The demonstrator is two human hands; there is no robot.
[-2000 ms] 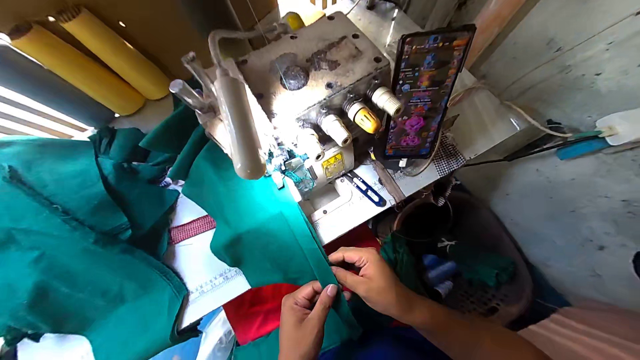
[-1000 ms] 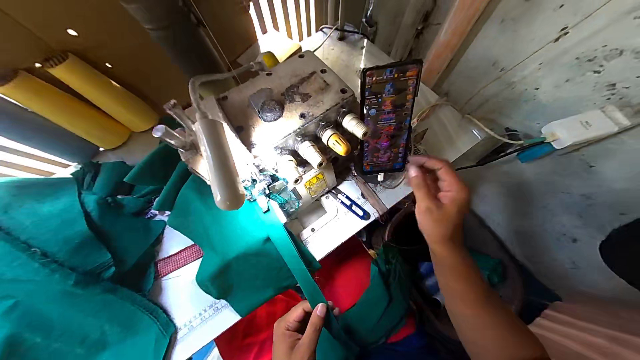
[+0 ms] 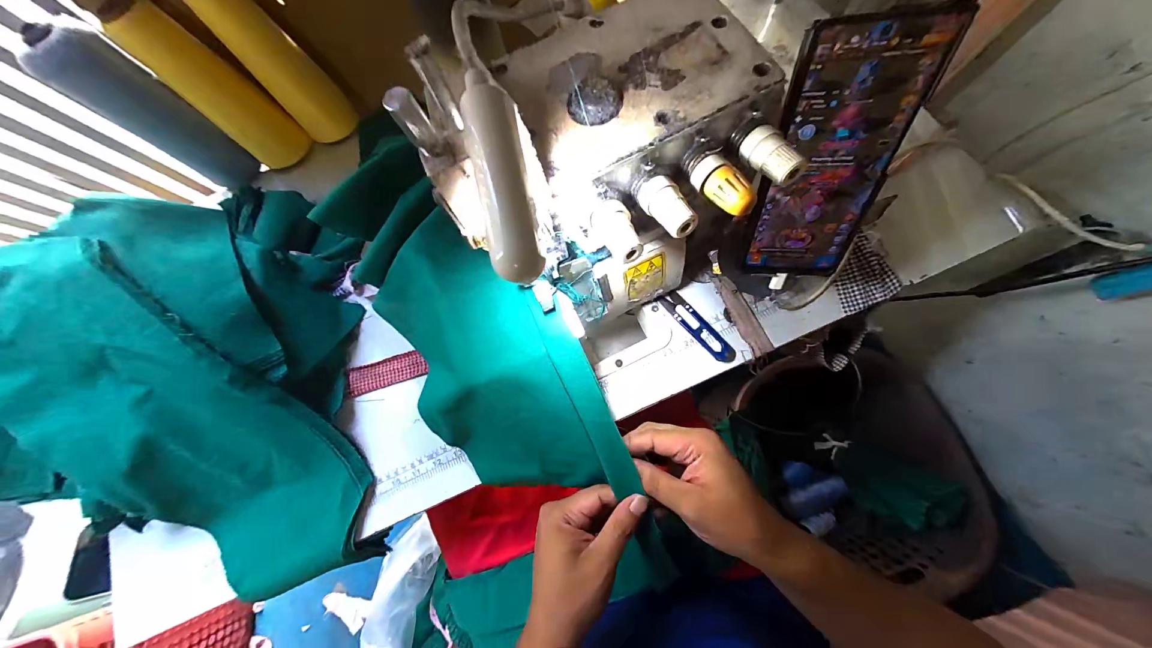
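A piece of green fabric [image 3: 504,378] runs from under the presser foot of an overlock sewing machine [image 3: 648,99] down over the table's front edge. My left hand [image 3: 580,549] pinches the folded edge of this fabric between thumb and forefinger. Close by on the right, my right hand [image 3: 702,486] grips the same edge with its fingertips. Red fabric [image 3: 504,526] lies below the green piece, nearer my lap. The lamp [image 3: 504,180] on the machine lights the stitching area. Thread snips with a blue handle [image 3: 700,329] lie on the table right of the foot.
More green fabric [image 3: 162,378] is heaped at the left. A phone [image 3: 850,135] with a lit screen stands right of the tension dials. A plastic basket [image 3: 972,540] holding thread spools [image 3: 814,495] and cloth is below the table at the right. Yellow thread cones [image 3: 216,90] stand at the back left.
My right hand was near the phone's lower edge one second ago and is now back on the green fabric beside my left hand. The view has shifted nearer the table.
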